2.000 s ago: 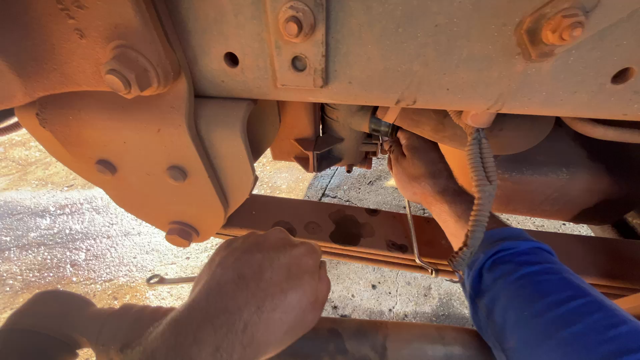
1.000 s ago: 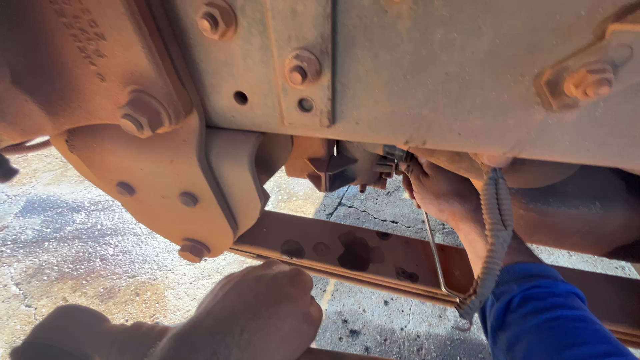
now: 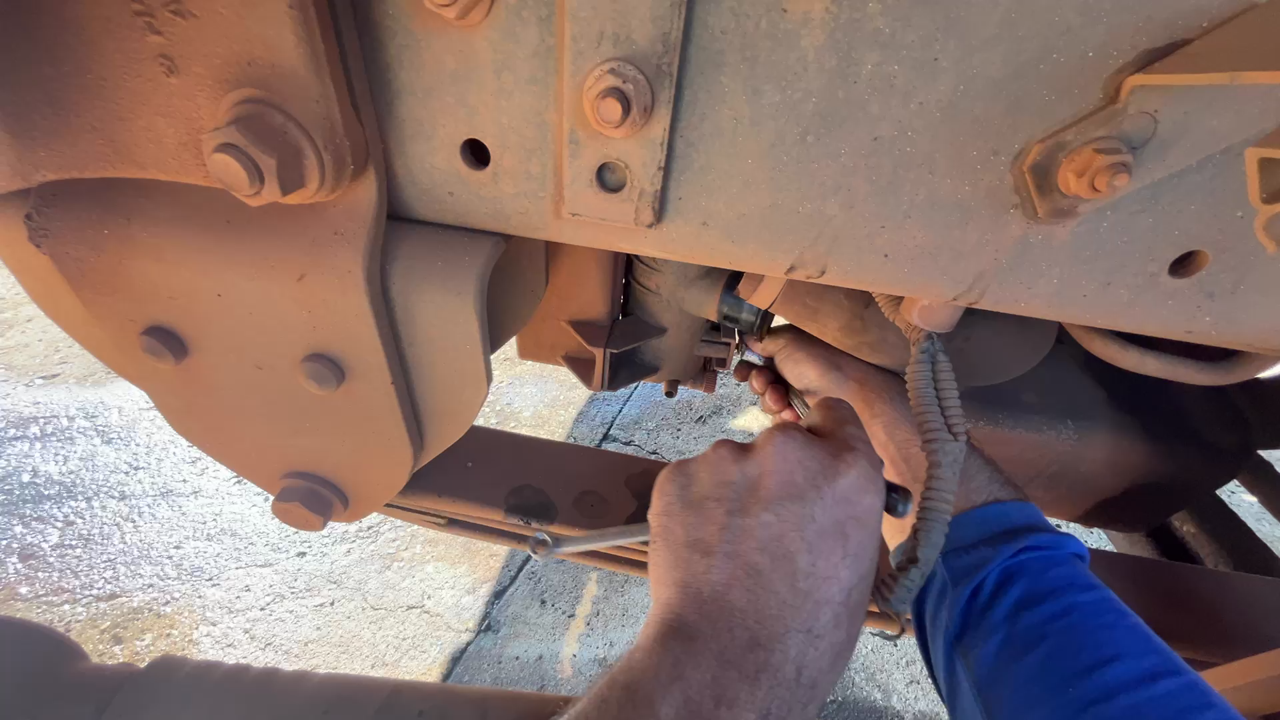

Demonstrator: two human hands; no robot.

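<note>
My left hand [image 3: 765, 540], in the lower middle, is closed around a combination wrench; its silver ring end [image 3: 541, 545] sticks out to the left. A dark tool end [image 3: 898, 499] shows at this hand's right side. Beyond it, my right hand [image 3: 815, 365], its arm in a blue sleeve, reaches in from the right below the frame rail. Its fingers pinch a thin metal shaft [image 3: 797, 402] beside a black hose collar [image 3: 741, 307] and a small metal clamp [image 3: 745, 354] on a dusty cylindrical part [image 3: 670, 300]. The left hand partly hides the shaft.
The vehicle's dusty frame rail [image 3: 820, 130] crosses above the hands. A bolted bracket [image 3: 240, 330] fills the left. Corrugated conduit [image 3: 935, 450] hangs by the right wrist. A long rusty steel beam [image 3: 560, 475] runs below, over the pavement [image 3: 250, 590].
My left hand has risen from the lower left and moved right, now in front of my right hand's fingers and wrist. My right hand stays by the hose collar.
</note>
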